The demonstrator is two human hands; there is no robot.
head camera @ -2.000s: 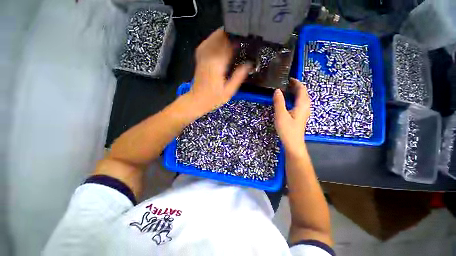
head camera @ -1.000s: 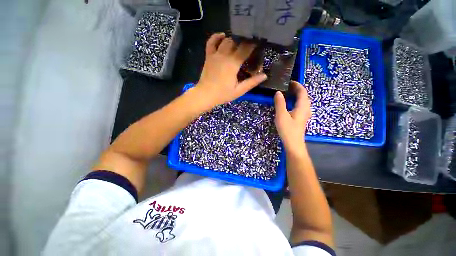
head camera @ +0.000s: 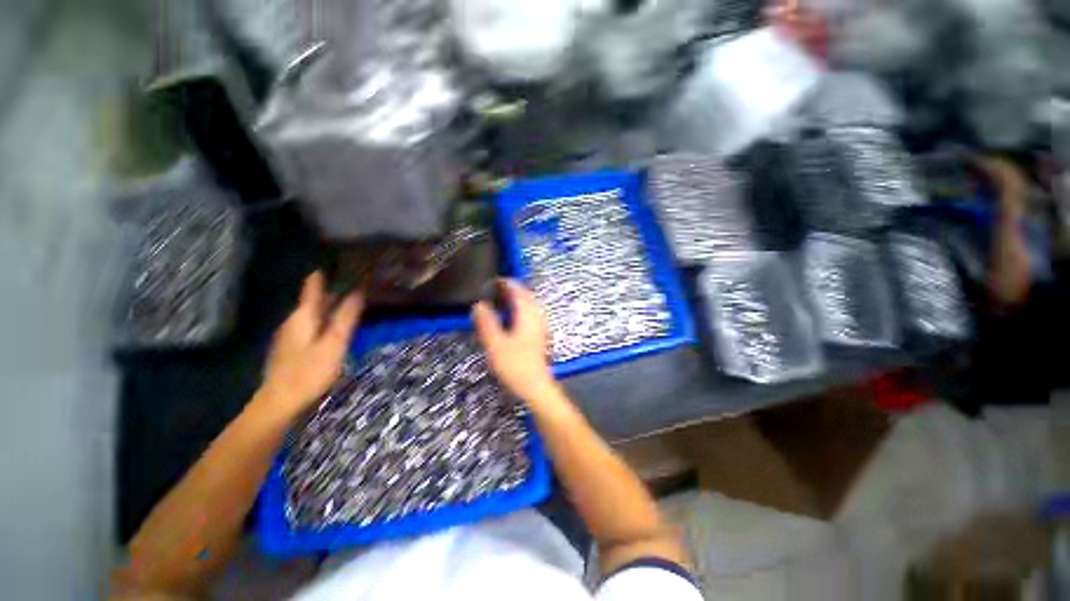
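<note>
A blue parts tray point(head camera: 405, 522) full of small metal sleeves point(head camera: 411, 429) lies right in front of me. My left hand point(head camera: 307, 352) is over its back left corner, fingers apart, pointing at the press base. My right hand point(head camera: 519, 340) is at its back right corner, fingers apart, beside the second blue tray point(head camera: 681, 288). The dark brown press base point(head camera: 387, 268) with loose parts on it sits behind the tray, under the silver-grey block point(head camera: 364, 176). The frame is blurred; I cannot tell whether small parts are between my fingers.
A clear box of parts point(head camera: 182, 276) stands at the left. Several clear boxes stand along the bench at the right, one of them point(head camera: 763, 323) near the front edge. Brown cardboard point(head camera: 821, 446) is on the floor below. Another person's arm point(head camera: 1007, 235) shows at the far right.
The view has swung to the right, showing more boxes and another person's arm. My left hand has drawn back from the press base. My right hand stays by the tray's back right corner.
</note>
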